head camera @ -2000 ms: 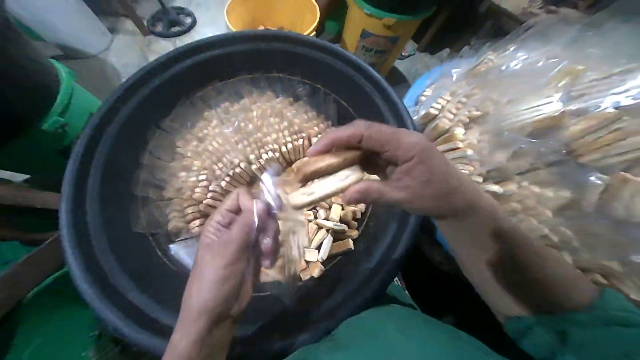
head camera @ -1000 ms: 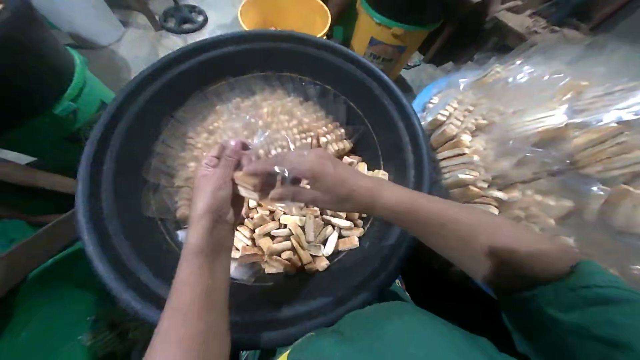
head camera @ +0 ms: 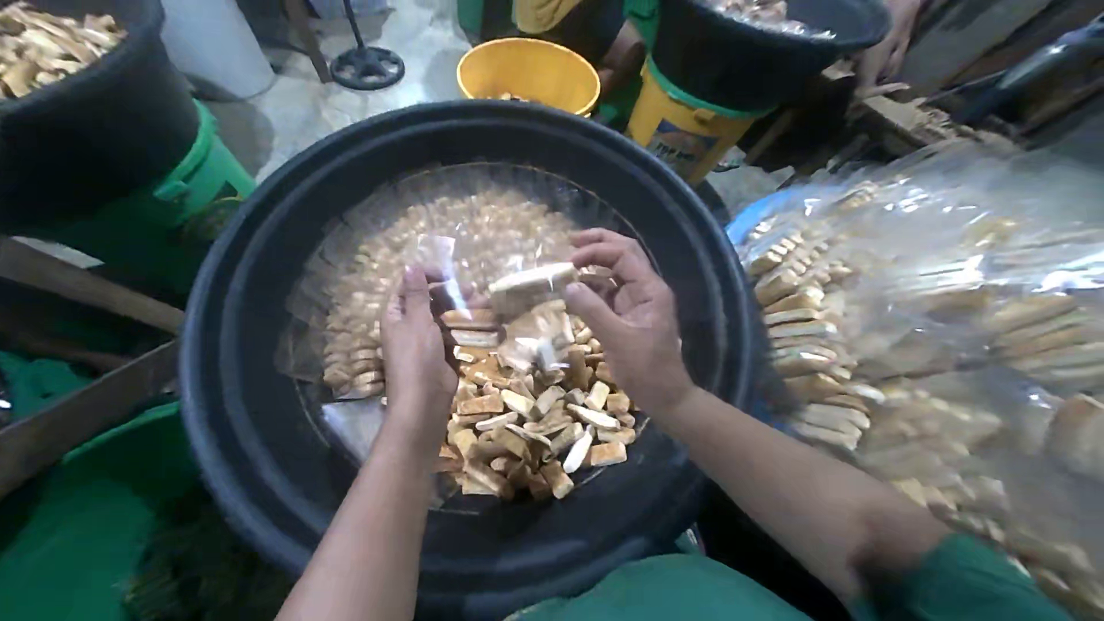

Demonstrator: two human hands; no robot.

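Inside a big black plastic tub [head camera: 259, 509], loose toasted bread pieces [head camera: 552, 431] lie in a pile on the near side. Filled clear plastic bags [head camera: 354, 293] of the same pieces fan around the tub's far and left side. My left hand [head camera: 418, 354] grips a clear plastic bag [head camera: 437, 259] that has several pieces at its bottom. In my right hand [head camera: 634, 319] are a few bread pieces [head camera: 535, 280], pinched between thumb and fingers beside the bag. Whether they touch the bag is hard to tell.
More filled plastic bags [head camera: 975, 345] are heaped at the right over a blue rim. A yellow bucket [head camera: 528, 73] stands beyond the tub. At the far left is a dark tub of bread pieces [head camera: 52, 52] on a green bucket [head camera: 207, 164]. A wooden bar [head camera: 86, 414] lies at left.
My hands, close together over the pile one second ago, are now apart, the right one with bread pieces. The view has shifted to take in more of the far side.
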